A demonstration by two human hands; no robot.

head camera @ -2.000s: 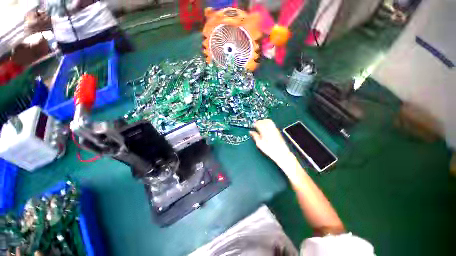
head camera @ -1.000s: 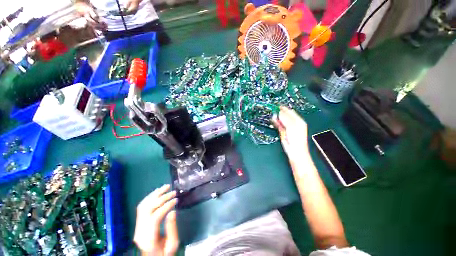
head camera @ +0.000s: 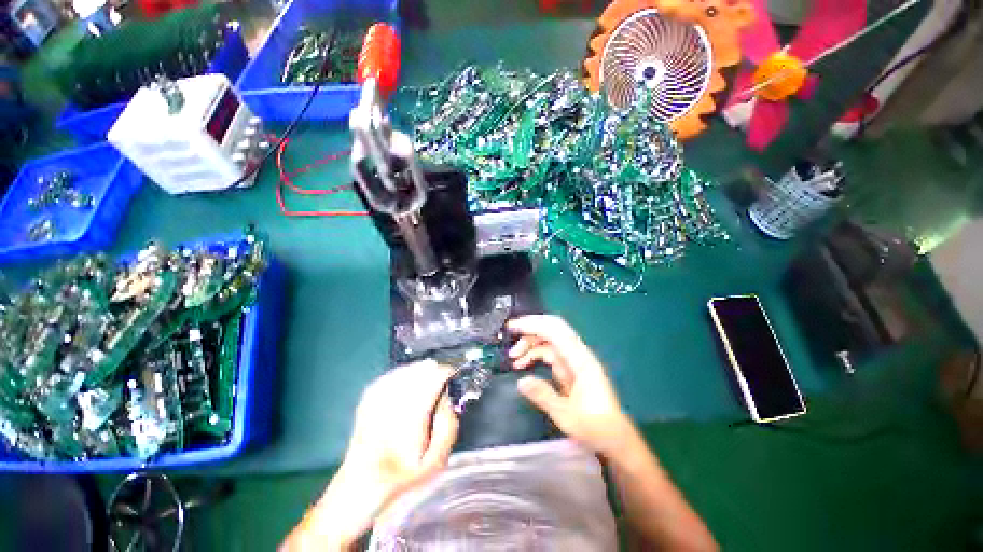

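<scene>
The black test fixture (head camera: 431, 243) stands in front of me, its red ribbed handle (head camera: 379, 58) upright. A small circuit board (head camera: 471, 377) is at the fixture's near edge, between my hands. My left hand (head camera: 399, 421) has its fingers on the board's left side and appears to grip it. My right hand (head camera: 569, 380) is at the fixture's right front corner, fingers curled and thumb apart; whether its fingertips hold anything is unclear. A loose board pile (head camera: 539, 151) lies behind the fixture.
At left are a blue tray (head camera: 264, 356) heaped with boards, a white power supply (head camera: 183, 135) with red wires and a small-parts tray (head camera: 65, 205). An orange fan (head camera: 654, 65) stands behind the pile. A tool cup (head camera: 792, 202) and smartphone (head camera: 757, 358) are at right.
My right hand has moved from the pile to the fixture's front. My left hand has moved in to the board at the fixture's near edge. The camera view has shifted.
</scene>
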